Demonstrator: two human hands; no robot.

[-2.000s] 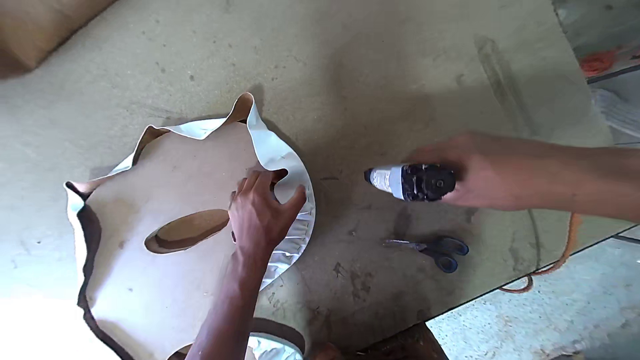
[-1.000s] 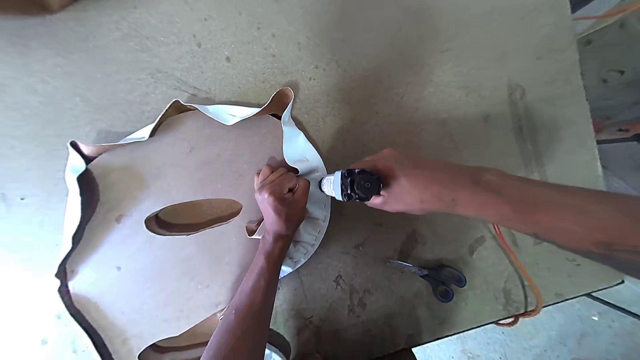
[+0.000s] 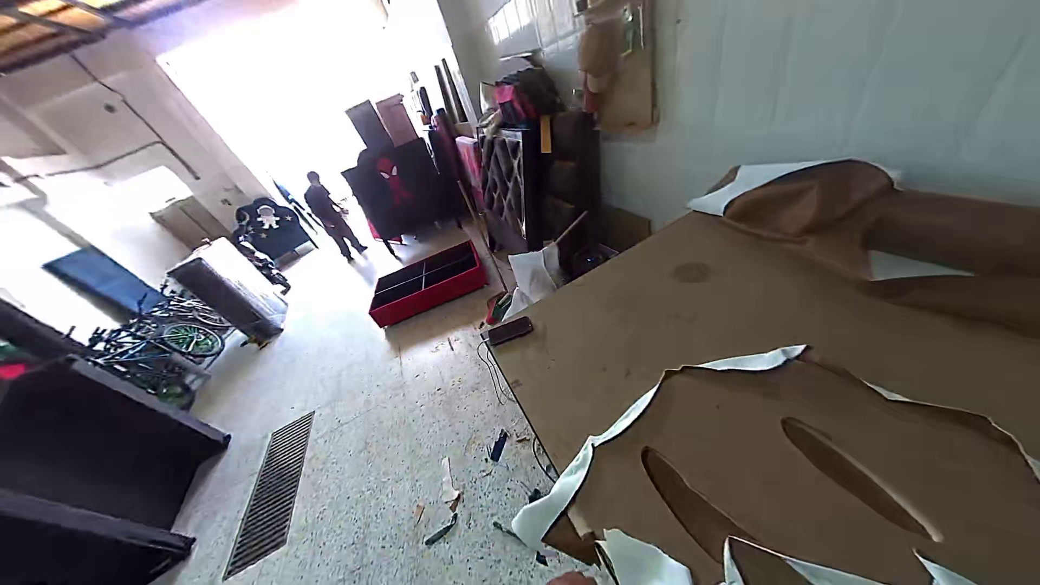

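A tan panel [image 3: 731, 422] with long oval cutouts lies on the table at the lower right. Loose white-and-brown sheet material [image 3: 621, 422] stands up in waves around its rim. At the bottom edge of the view, just left of a white flap of that material, a sliver of what appears to be my left hand [image 3: 571, 578] shows; its fingers and anything in them are hidden. My right hand is out of view. The stapler-like tool and the scissors seen earlier are not in this view.
The brown table [image 3: 617, 301] bears a dark phone [image 3: 510, 330] at its corner and crumpled brown sheet material [image 3: 812, 203] at the back. A red divided box [image 3: 426, 284], bicycles [image 3: 175, 341] and scraps are on the floor. Another person [image 3: 329, 215] stands far off.
The view has swung up toward the room. Between the earlier frames, my right hand brought the stapler-like tool left to the panel's rim, beside my left hand. Now the right hand and tool are out of view.
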